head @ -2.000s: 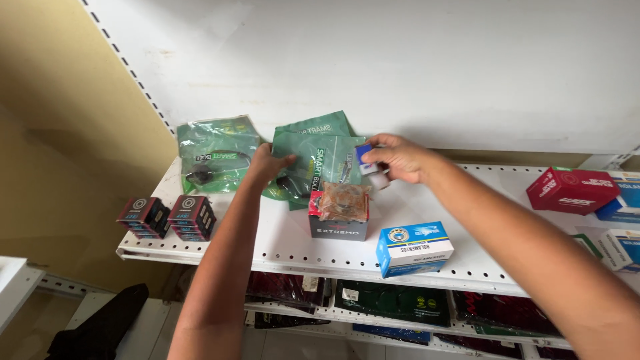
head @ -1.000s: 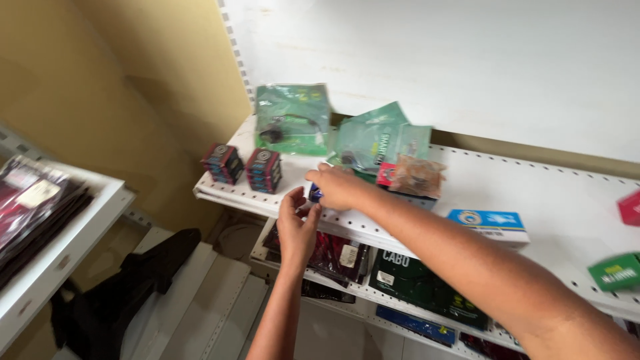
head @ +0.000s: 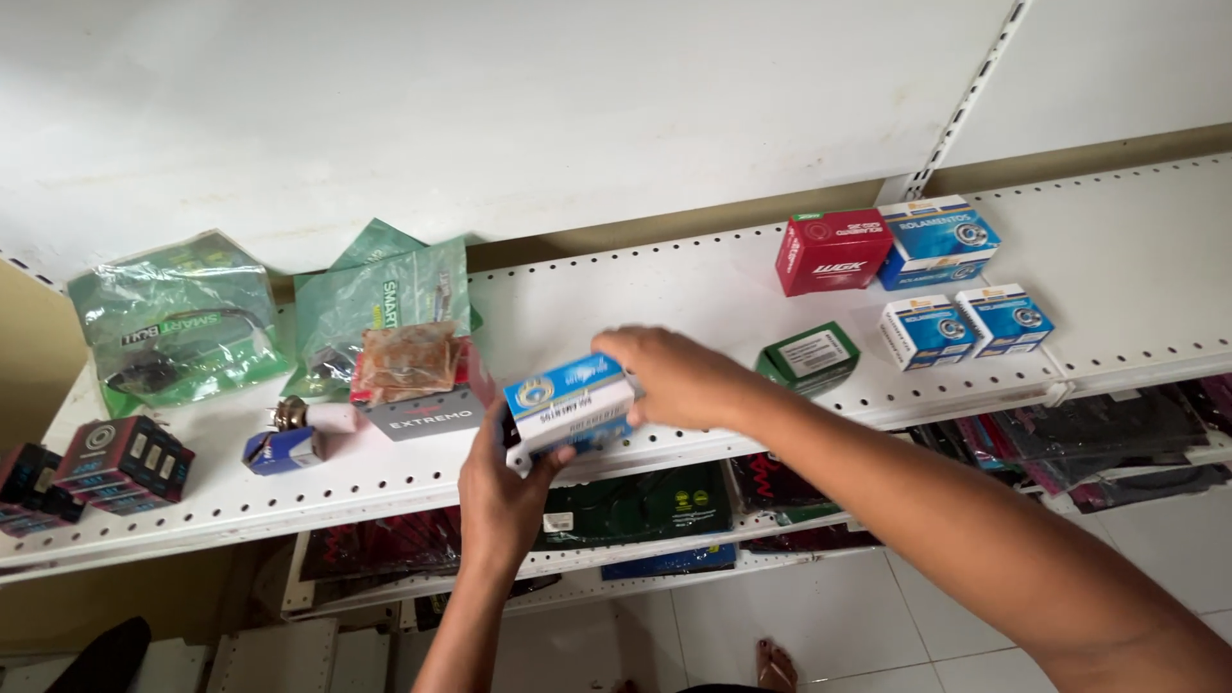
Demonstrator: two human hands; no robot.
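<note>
My left hand (head: 510, 481) grips the left end of a blue and white bearing box (head: 573, 409), and my right hand (head: 674, 375) has hold of its right end. The box is tilted above the front of the white perforated shelf (head: 385, 486). Left of it stands a grey and red box (head: 423, 414) with a small brownish plastic packet (head: 409, 361) on top. A small blue box (head: 282, 450) lies beside a metal part (head: 289, 414) at the grey box's left.
Green plastic packages (head: 183, 327) lean at the back left, behind dark red boxes (head: 130, 462). To the right are a green box (head: 808, 356), a red box (head: 830, 252) and several blue and white boxes (head: 938, 241). Packaged goods (head: 635, 505) fill the lower shelves.
Both hands have moved right from the small blue box, which now lies on the shelf, to the bearing box. That box stood on the shelf before and is now held. The view has shifted right.
</note>
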